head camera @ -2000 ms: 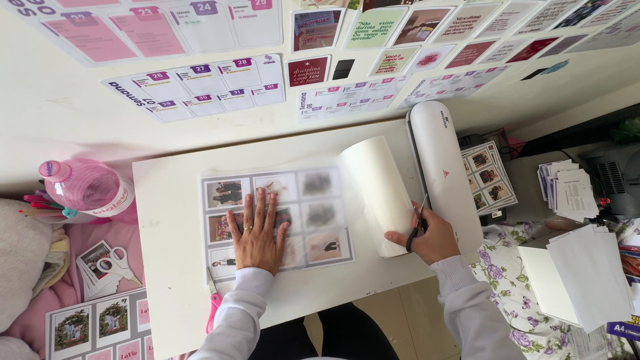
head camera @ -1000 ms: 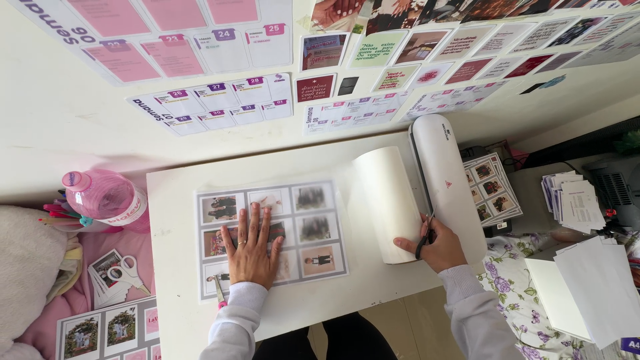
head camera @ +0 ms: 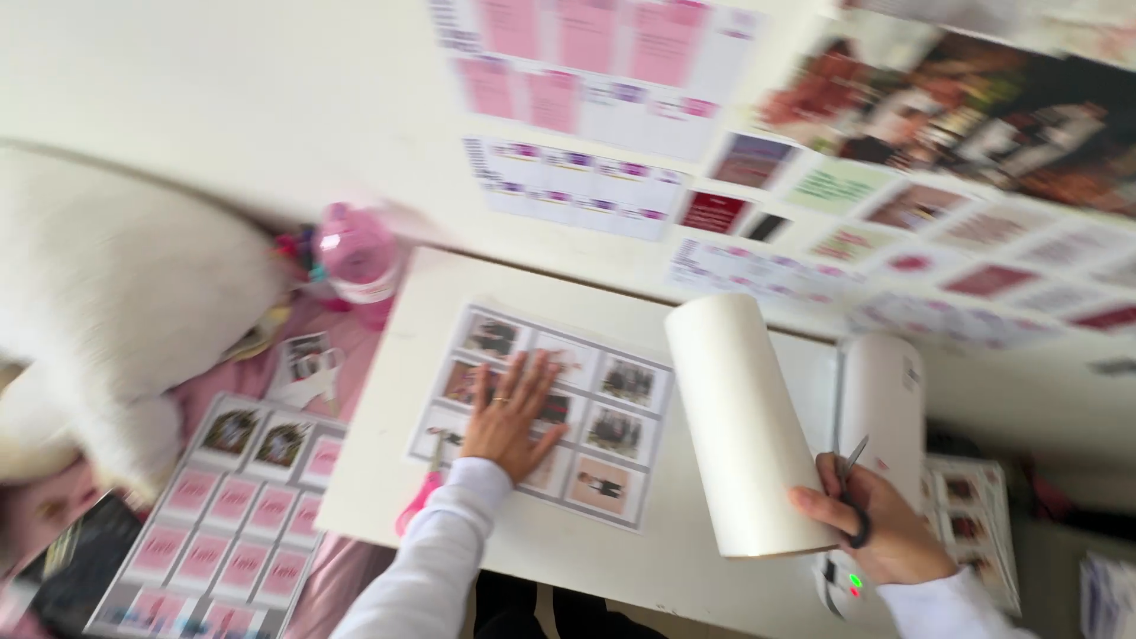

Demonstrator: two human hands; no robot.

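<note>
My left hand [head camera: 515,417] lies flat, fingers apart, on a sheet of small printed photos [head camera: 612,430] on the white table. Pink-handled scissors [head camera: 424,493] rest by the sheet's lower left corner, partly under my sleeve. My right hand [head camera: 879,524] holds black-handled scissors [head camera: 854,497], blades pointing up, while its thumb and fingers touch the lower right end of a thick whitish roll of film [head camera: 745,426]. The roll stands at a slant over the table, right of the sheet. Behind it, at the right, is a white laminator [head camera: 883,399] with small lights lit near its lower end.
The white table [head camera: 568,288] meets a wall bearing calendars [head camera: 577,182] and photos. At the left are a pink bottle [head camera: 358,257], white scissors [head camera: 319,368], a sheet of pink cards [head camera: 222,515] and a white plush item [head camera: 124,302]. Another photo sheet [head camera: 972,515] lies beyond the laminator.
The roll was close beside the laminator and now stands nearer the photo sheet, with my right hand at its end. My left hand remains on the sheet. The view has swung left.
</note>
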